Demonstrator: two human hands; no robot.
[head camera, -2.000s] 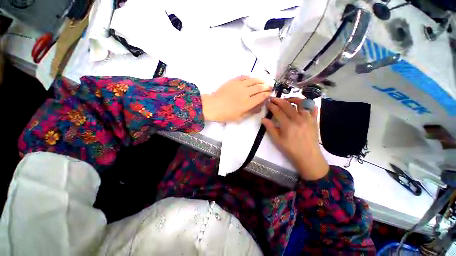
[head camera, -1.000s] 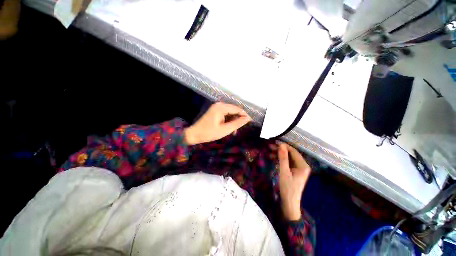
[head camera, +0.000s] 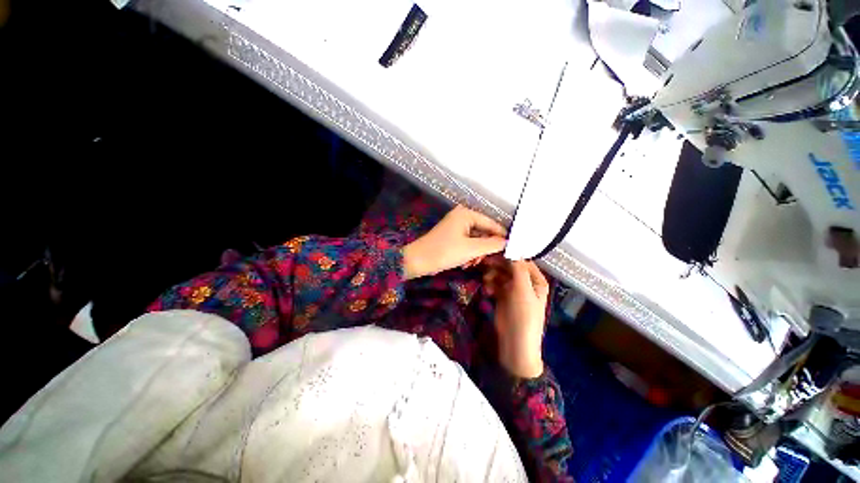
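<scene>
The white fabric piece with a black curved strip along its right side lies on the table, its upper end under the presser foot. Its lower tip reaches the table's front edge. My left hand is at that tip, thumb and fingertips together. My right hand is just below and right of the tip, fingers curled. Both are over my lap at the table edge. I cannot tell whether either one grips the fabric or something small.
The sewing machine stands at the right. A rounded black piece lies on the bed, with thread snips nearer the edge. A black label strip lies at upper left. A blue-rimmed bin is below right.
My hands have left the fabric beside the needle and dropped to the table's front edge. Since one second ago they have come closer together at the fabric's lower tip. The view has shifted.
</scene>
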